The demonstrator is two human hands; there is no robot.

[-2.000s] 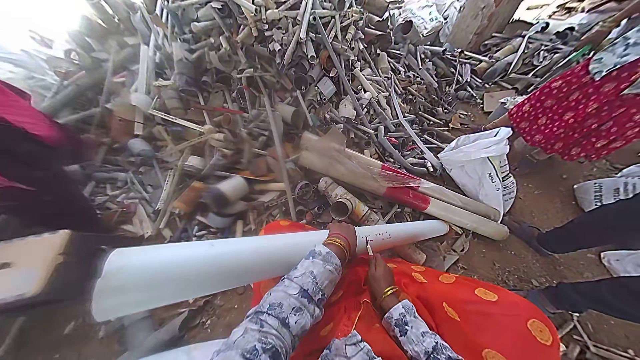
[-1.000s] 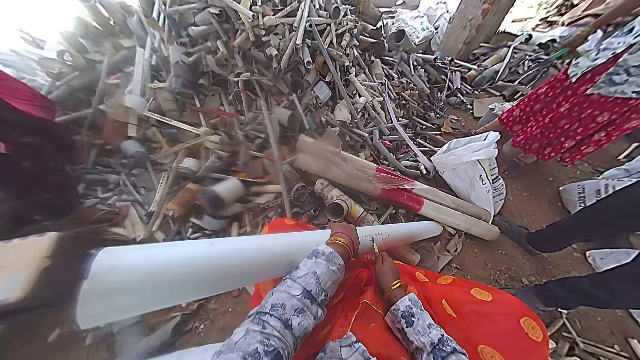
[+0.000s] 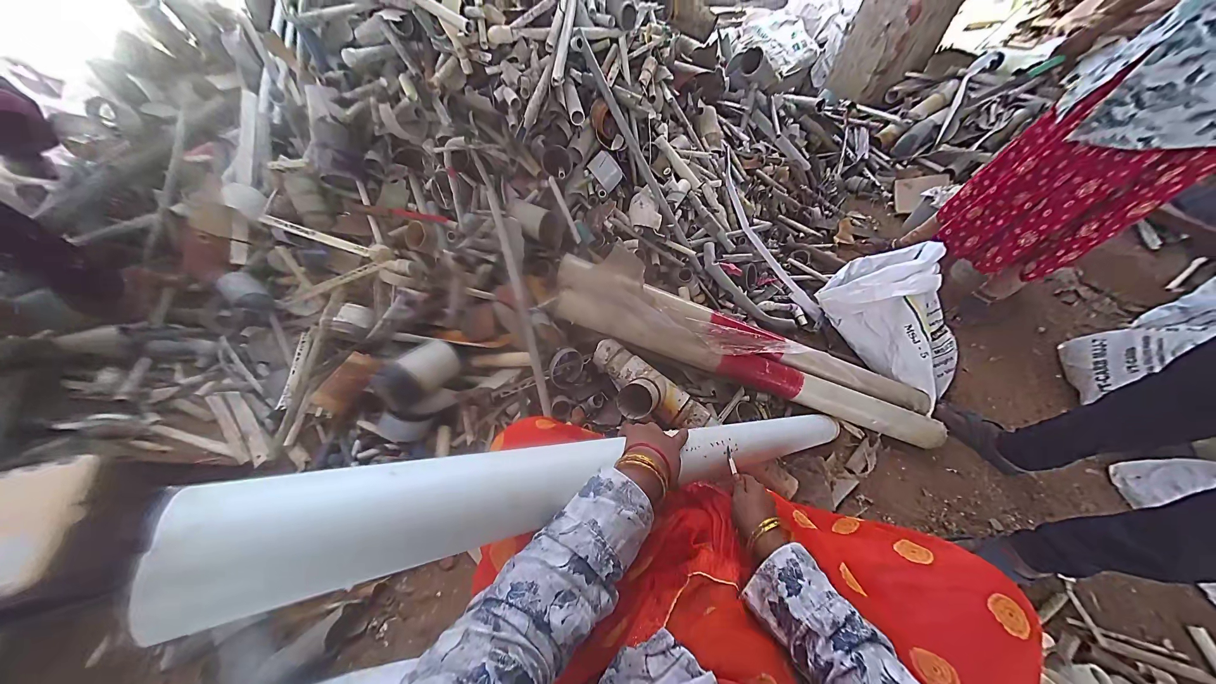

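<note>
A long white plastic pipe [image 3: 408, 503] lies across my lap on the orange cloth [image 3: 912, 589], slanting from the lower left to the centre right. My left hand [image 3: 655, 451] rests over the pipe and grips it near its right part. Just to the right, my right hand [image 3: 750, 503] holds a small thin tool [image 3: 731, 463], perhaps a blade, its tip against the pipe's side. Dark printed marks show on the pipe between the hands. How the fingers of my right hand wrap the tool is partly hidden.
A big heap of scrap plastic pipes [image 3: 532, 123] rises ahead. Two cream pipes with red bands [image 3: 760, 370] lie beyond my pipe, by a white woven sack [image 3: 893, 313]. People stand at the right, one in a red patterned skirt [image 3: 1054, 190], another in dark trousers [image 3: 1121, 408].
</note>
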